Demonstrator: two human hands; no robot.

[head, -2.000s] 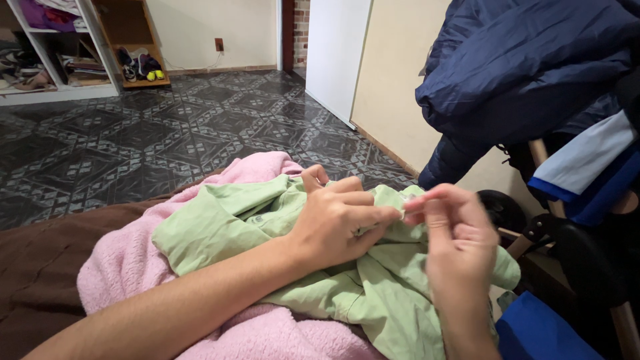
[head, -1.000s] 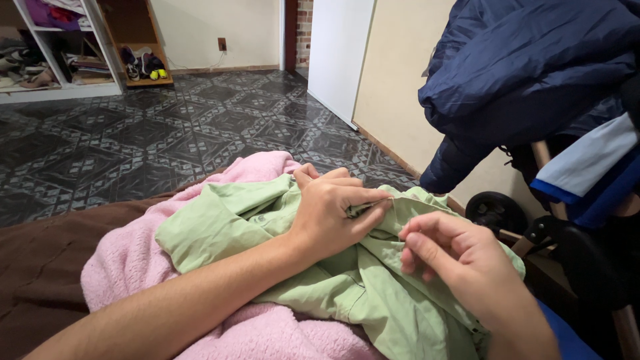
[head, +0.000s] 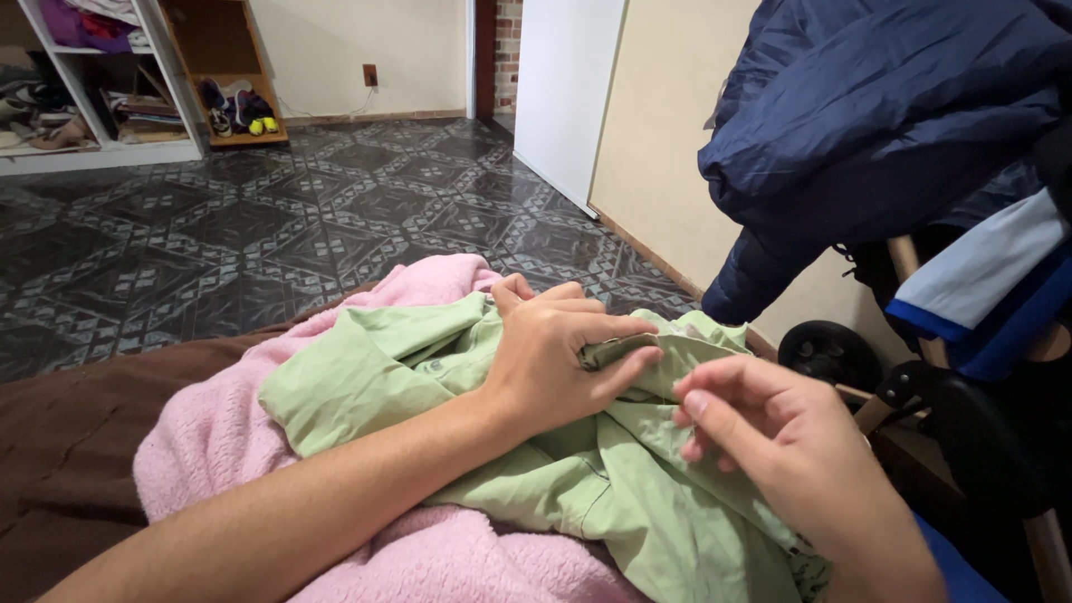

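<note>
A light green garment (head: 544, 494) lies bunched over a pink fleece blanket (head: 201, 427). My left hand (head: 557, 356) rests on the garment and pinches a folded edge of its fabric between thumb and forefinger. Just right of that edge is my right hand (head: 754, 419), thumb and forefinger close together, the other fingers curled. A fine thread seems to run near the pinched edge by the right fingertips. Whether the right fingers grip a thread or a small needle cannot be made out.
Brown bedding (head: 67, 444) lies at the left, under the blanket. At the right, a navy puffer jacket (head: 871, 126) hangs above a wheeled frame with a black wheel (head: 829, 352) and a light blue cloth (head: 980, 260). Shelves (head: 100, 155) and an open wooden box with shoes (head: 243, 109) stand beyond the tiled floor.
Two seconds ago my right fingertips were at the fabric edge beside the left hand; they have since drawn back toward me. My left hand has kept its hold on the fabric.
</note>
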